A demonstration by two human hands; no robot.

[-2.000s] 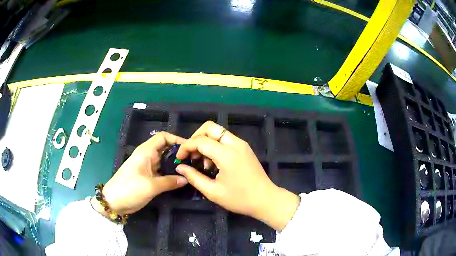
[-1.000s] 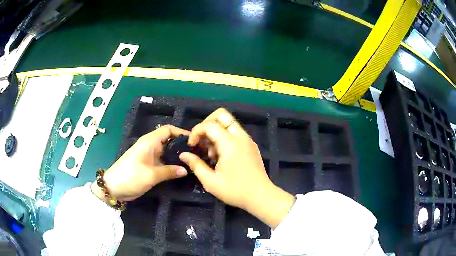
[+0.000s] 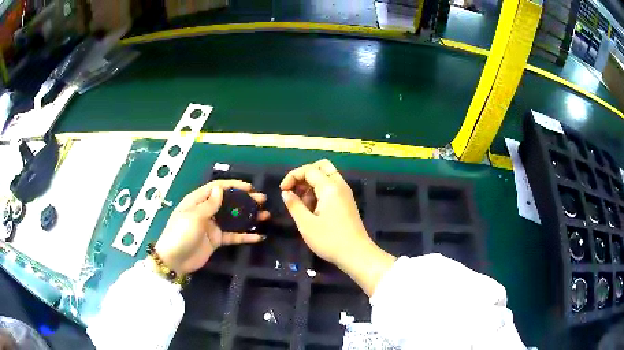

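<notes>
My left hand (image 3: 198,229) holds a round black unit (image 3: 236,210) by its edge over the foam tray; a small green spot shows on its dark face. My right hand (image 3: 320,208) is just right of it, not touching it, with thumb and forefinger curled close together; whether something tiny is between them cannot be told. The black foam tray (image 3: 303,290) with square pockets lies below both hands. Small white scraps (image 3: 269,316) and a small blue bit (image 3: 294,267) lie in its pockets.
A white strip with round holes (image 3: 163,176) and a white ring (image 3: 123,199) lie left of the tray. A white mat (image 3: 89,198) at far left bears dark discs and a black pouch (image 3: 37,167). A yellow post (image 3: 494,85) and a filled second tray (image 3: 557,205) stand right.
My right hand has come off the black unit and moved right. My left hand now holds the unit alone, its face more exposed. The view has tilted up, showing more of the background.
</notes>
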